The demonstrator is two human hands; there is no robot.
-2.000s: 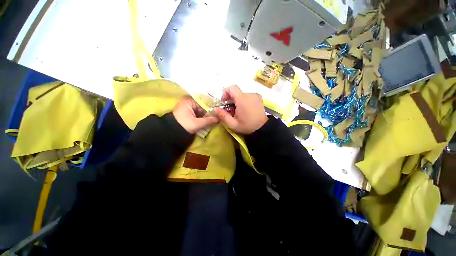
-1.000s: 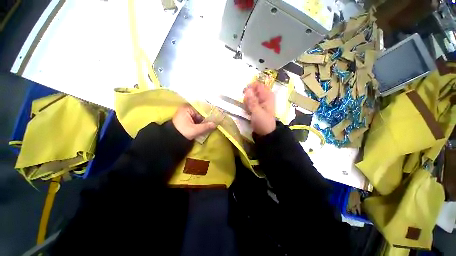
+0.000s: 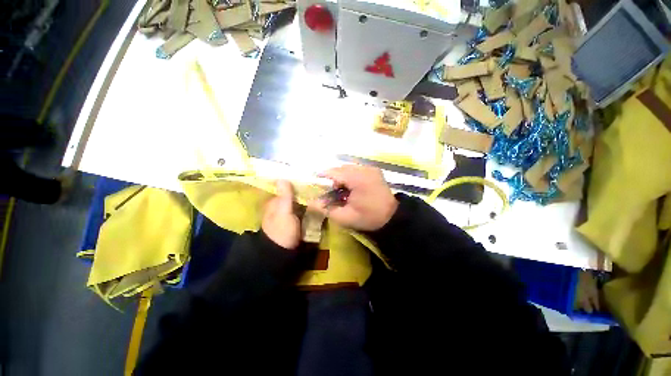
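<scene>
The yellow bag (image 3: pixel 232 203) lies over the table's front edge, a brown patch (image 3: pixel 321 259) low on its front. My left hand (image 3: pixel 282 218) is at the bag's top edge, thumb up, beside a tan tab (image 3: pixel 313 225) that hangs there. My right hand (image 3: pixel 362 197) is closed around a small dark-red and metal tool (image 3: pixel 337 196), its metal end at the bag's edge near the tab. A yellow strap (image 3: pixel 218 110) runs from the bag up across the table. Part of the bag is hidden under my hands.
The sewing machine head (image 3: pixel 390 59) stands ahead, its yellow clamp (image 3: pixel 392 120) below. Tan tabs with blue-wrapped clips are heaped right (image 3: pixel 515 110) and far left (image 3: pixel 213 20). Yellow bags lie left (image 3: pixel 140 235) and right (image 3: pixel 633 183). A screen (image 3: pixel 620 53) is upper right. A person's leg is far left.
The view has shifted, showing more of the left side. My right hand has come back from near the clamp to the bag's edge beside my left hand. The tan tab now hangs down.
</scene>
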